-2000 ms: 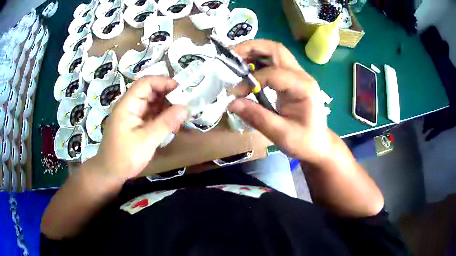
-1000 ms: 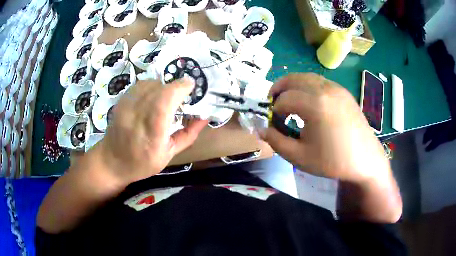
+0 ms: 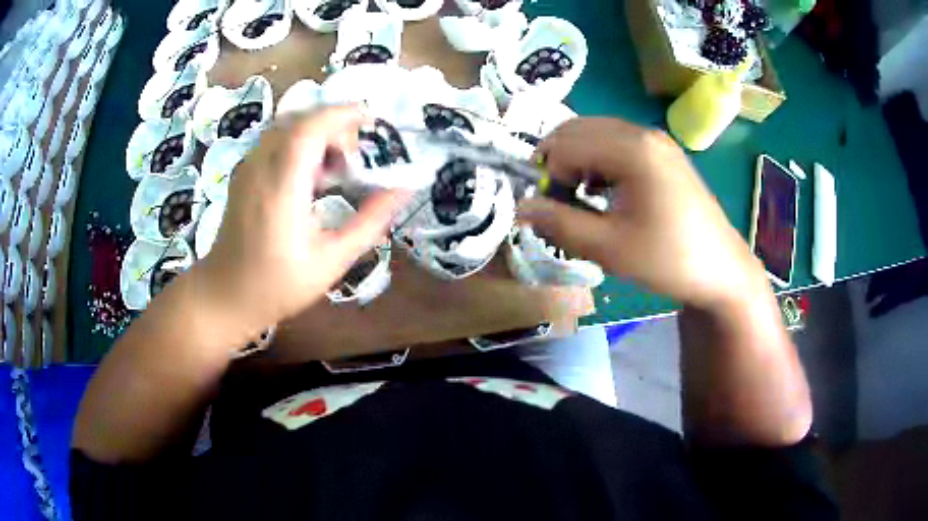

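My left hand (image 3: 295, 219) holds a white camera housing by its left side, fingers and thumb around it. A black LED board (image 3: 383, 142) shows in it; the housing is blurred. My right hand (image 3: 631, 209) holds long-nose pliers (image 3: 544, 181) with black and yellow handles. The blurred silver jaws point left to the held housing; whether they touch it I cannot tell. Just below the jaws stands another white housing (image 3: 460, 244) with a black board inside. More housings with boards (image 3: 175, 212) stand in rows on brown cardboard (image 3: 427, 313).
Stacked white shells (image 3: 41, 204) line the far left. A dark red bundle with white tips (image 3: 106, 275) lies on the green mat (image 3: 631, 275). At right are a yellow bottle (image 3: 706, 110), a parts box (image 3: 768, 94), a phone (image 3: 775, 219) and a white strip (image 3: 824, 224).
The held housing has turned and moved slightly up, its board now less face-on. The pliers have moved up and right with my right hand. The bench view has shifted a little to the right.
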